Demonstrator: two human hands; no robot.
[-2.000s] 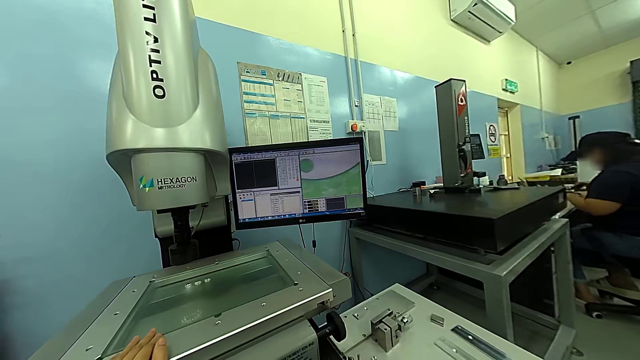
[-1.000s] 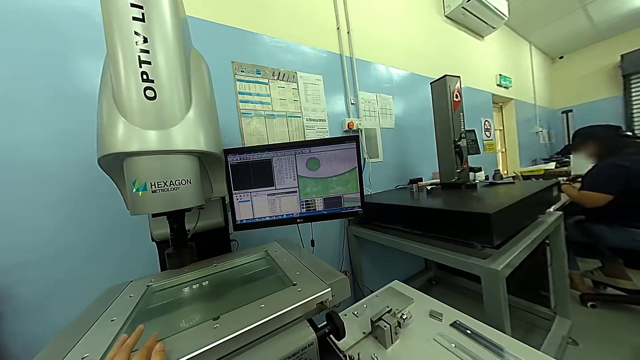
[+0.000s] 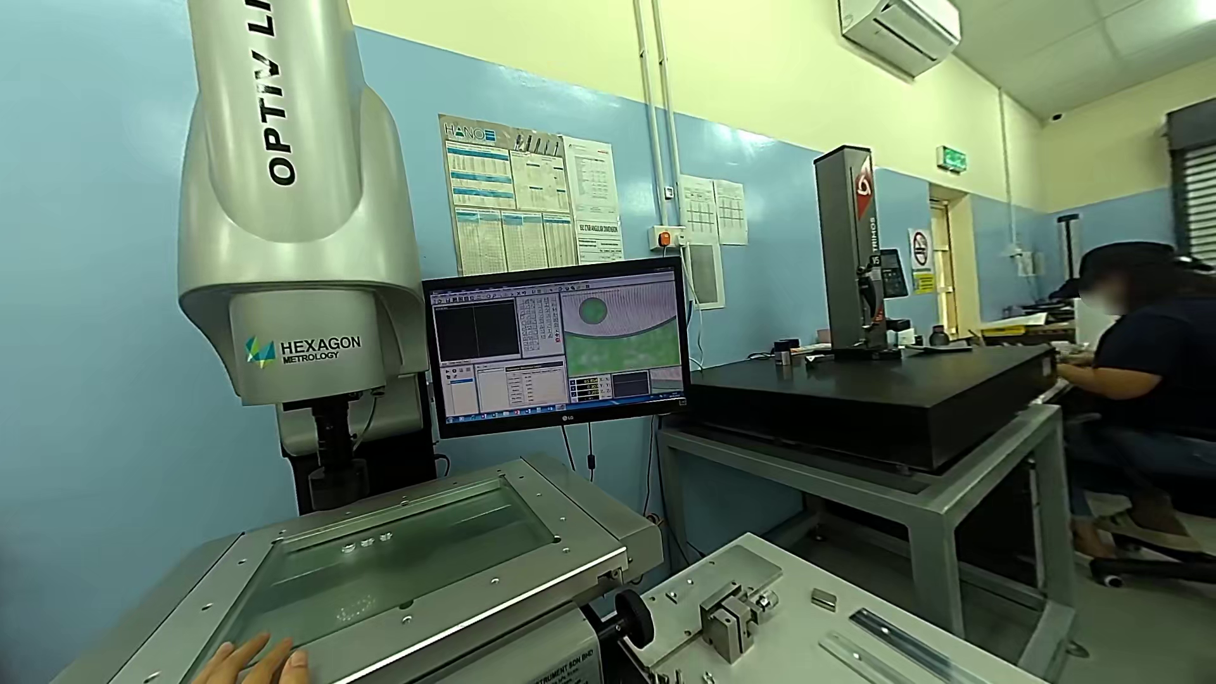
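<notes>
At the bottom left, the fingers of my left hand (image 3: 252, 660) rest on the near metal frame by the stage glass, slightly apart, with no object seen in them; the palm is cut off. My right hand is out of view. The glass stage plate (image 3: 408, 560) lies inside the metal stage frame (image 3: 494, 594) of a Hexagon optical measuring machine (image 3: 304, 332). Small clear pieces or reflections (image 3: 367, 543) show on the glass; I cannot tell which. Behind the stage, a monitor (image 3: 560, 347) displays a green circle above a green curved area.
A black knob (image 3: 633, 617) juts from the stage's right side. A small metal vise (image 3: 731, 617) and steel rules (image 3: 902, 646) lie on the side table (image 3: 798, 579). A black surface plate (image 3: 855, 399) carries a height gauge (image 3: 848, 256). A seated person (image 3: 1149, 351) is at far right.
The fingers of my left hand have spread from their closer position two seconds ago. On the monitor, the green circle has shifted right within the camera picture.
</notes>
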